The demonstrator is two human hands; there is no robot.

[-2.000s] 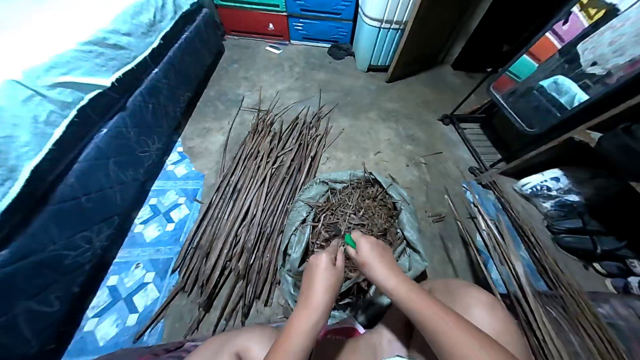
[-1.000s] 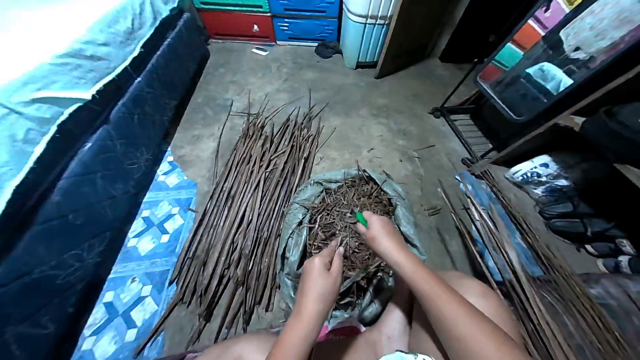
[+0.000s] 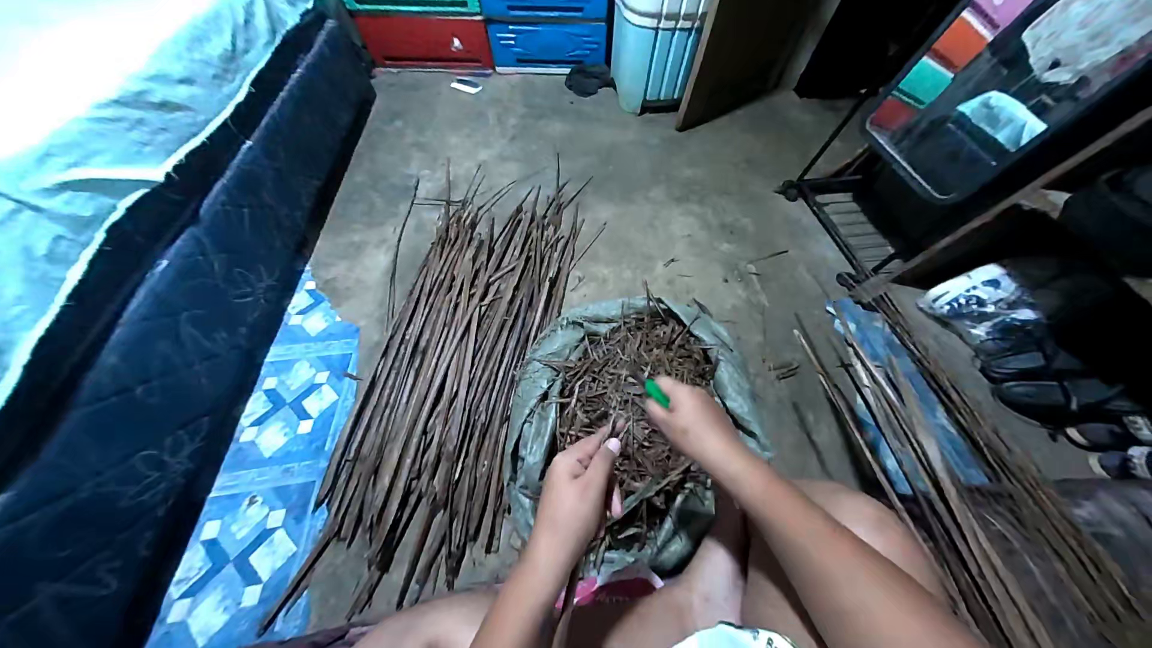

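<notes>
My left hand [image 3: 576,477] pinches a thin brown stick [image 3: 565,607], which runs down from the fingers toward my lap. My right hand [image 3: 693,418] is closed on a green handle [image 3: 657,393], perhaps a small knife's; its blade is too unclear to tell. Both hands are over an open greenish woven sack [image 3: 531,423] filled with short brown plant scraps [image 3: 603,360]. Left of the sack, a large pile of long, dry brown sticks [image 3: 459,360] lies on the concrete floor. More long sticks [image 3: 909,432] lie at the right, beside my leg.
A dark blue mattress [image 3: 180,297] stands along the left, by blue patterned floor covering [image 3: 279,414]. At the back are plastic drawers [image 3: 549,45] and a light blue bin [image 3: 657,54]. A black metal rack [image 3: 846,234] and shoes [image 3: 1062,396] are at the right.
My hands were close together two seconds ago and are now apart, with the green handle up and to the right of my left hand. The stick pile looks unchanged.
</notes>
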